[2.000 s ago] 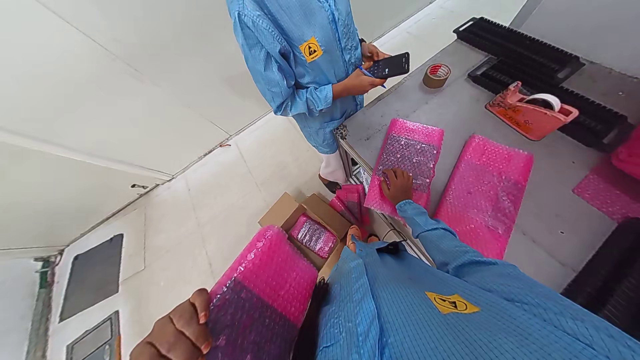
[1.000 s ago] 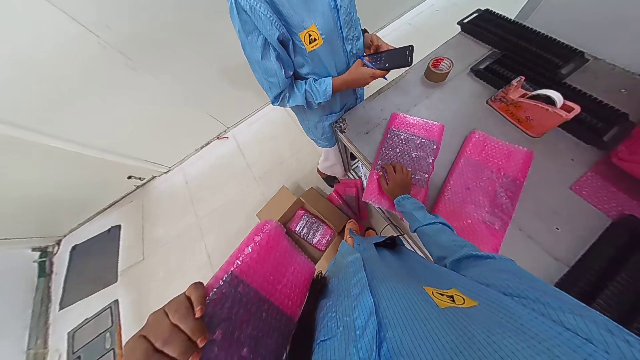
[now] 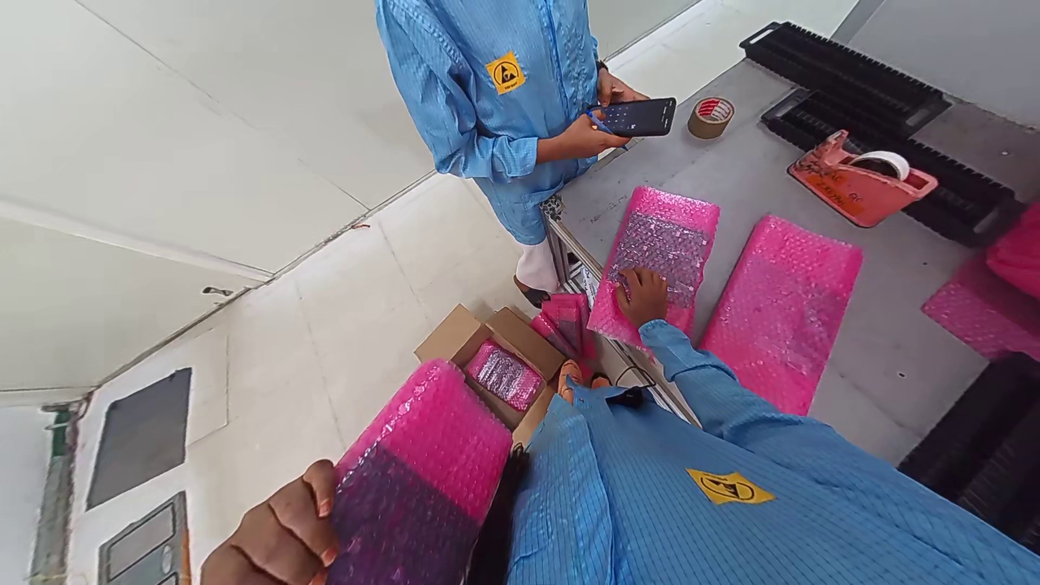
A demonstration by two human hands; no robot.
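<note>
Bottom left, my left hand [image 3: 284, 528] grips the side edge of a pink bubble-wrap pouch [image 3: 431, 463], whose lower part looks dark. My right hand [image 3: 643, 296] lies with bent fingers on another pink bubble-wrap pouch [image 3: 662, 236] on the grey table [image 3: 886, 366]; a silvery, darker content or layer shows in it. Just right of that, a third pink pouch [image 3: 784, 313] lies flat. Below the table edge, an open cardboard box [image 3: 455, 337] on the floor holds a pink-wrapped packet [image 3: 505, 375]. More pink pouches [image 3: 565, 321] are beside the box.
A co-worker in a blue smock [image 3: 520, 154] stands at the table edge, holding a phone [image 3: 639, 116] and a blue pen. Beyond my right hand are a brown tape roll [image 3: 710, 118], a red tape dispenser [image 3: 861, 179] and black slotted racks [image 3: 845, 77]. More pink wrap [image 3: 979, 305] lies far right.
</note>
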